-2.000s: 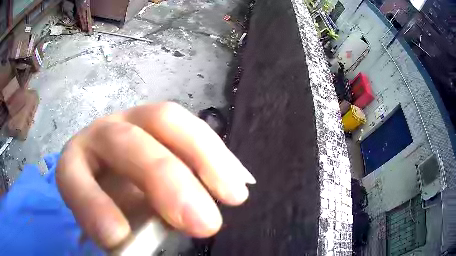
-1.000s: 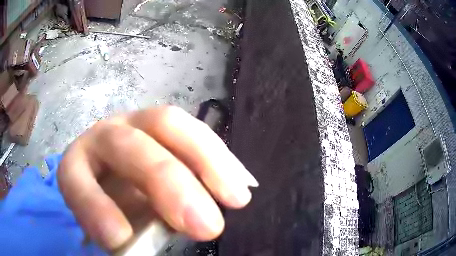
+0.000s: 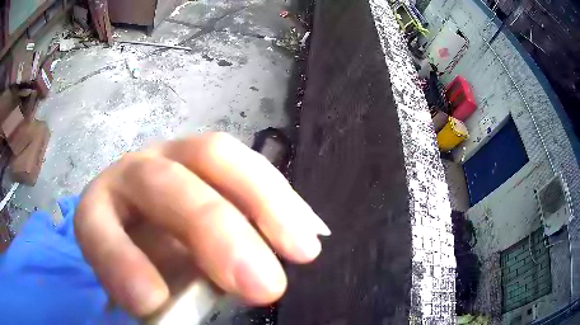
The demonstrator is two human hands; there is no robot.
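My left hand (image 3: pixel 191 216) is large and close to the camera at the lower left, with a loose blue sleeve (image 3: pixel 48 266) behind it. Its fingers are curled and point down and to the right. A small pale item (image 3: pixel 191 306) shows beneath the fingertips, at the bottom edge of the picture. Most of it is hidden by the fingers and cut off by the edge, so I cannot tell what it is. My right hand is out of the picture.
A dark-topped parapet (image 3: pixel 356 159) with a speckled edge runs down beside the stained concrete floor (image 3: pixel 152 95). Brown boards (image 3: pixel 30 152) lie at left. Beyond the parapet, lower down, are a red container (image 3: pixel 460 98), a yellow bucket (image 3: pixel 452 134) and a building wall.
The view has shifted slightly, so the parapet and the building beyond sit a little differently. My left hand keeps the same curled hold on the pale item.
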